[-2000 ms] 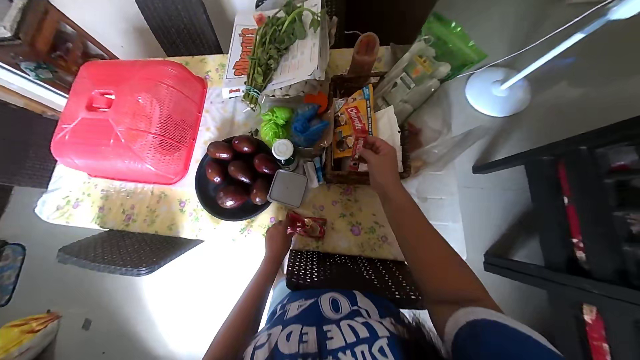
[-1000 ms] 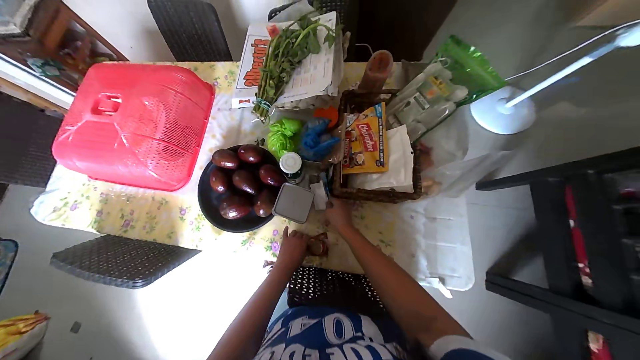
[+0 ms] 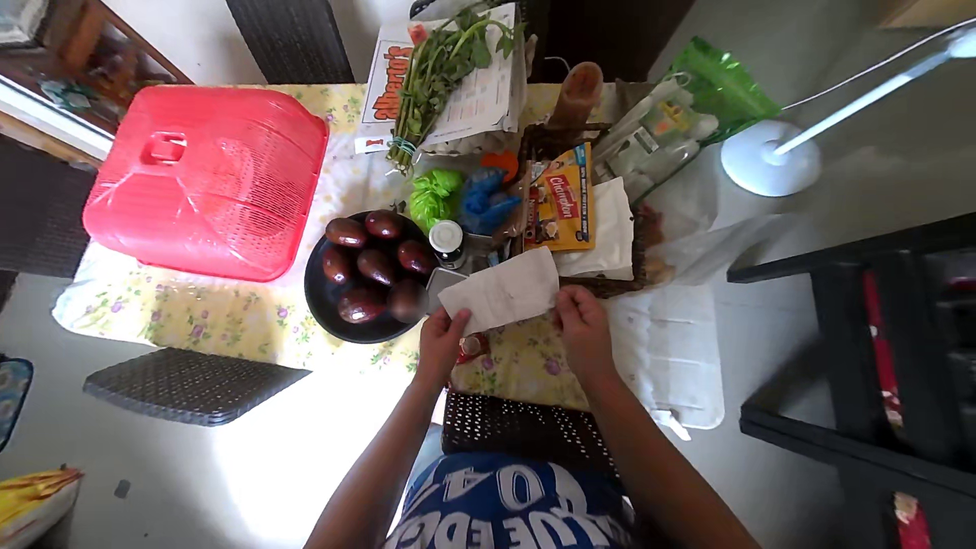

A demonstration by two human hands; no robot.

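Note:
A creased slip of white paper (image 3: 503,293) is stretched between my two hands above the table's near edge. My left hand (image 3: 442,339) pinches its lower left corner, and my right hand (image 3: 583,324) holds its right end. Below the paper lies a small red packet (image 3: 472,348), partly hidden. A grey square object (image 3: 442,284) shows in part behind the paper's left end. To the left, a black round pan (image 3: 324,314) holds several dark reddish-brown oval fruits (image 3: 377,267). A jar with a white lid (image 3: 446,238) stands between the pan and a wicker basket (image 3: 610,287) with yellow packets (image 3: 563,202).
A red plastic food cover (image 3: 206,183) sits on the left of the floral tablecloth (image 3: 183,316). Behind are leafy stalks (image 3: 442,84) on papers, plus green (image 3: 435,197) and blue plastic bags (image 3: 486,202). A white lamp base (image 3: 770,158) and black rack (image 3: 862,343) stand at right.
My right hand was at the yellow packet in the basket, then beside the grey object. Now both hands hold the white paper raised. The red packet, earlier by my left hand, lies beneath it.

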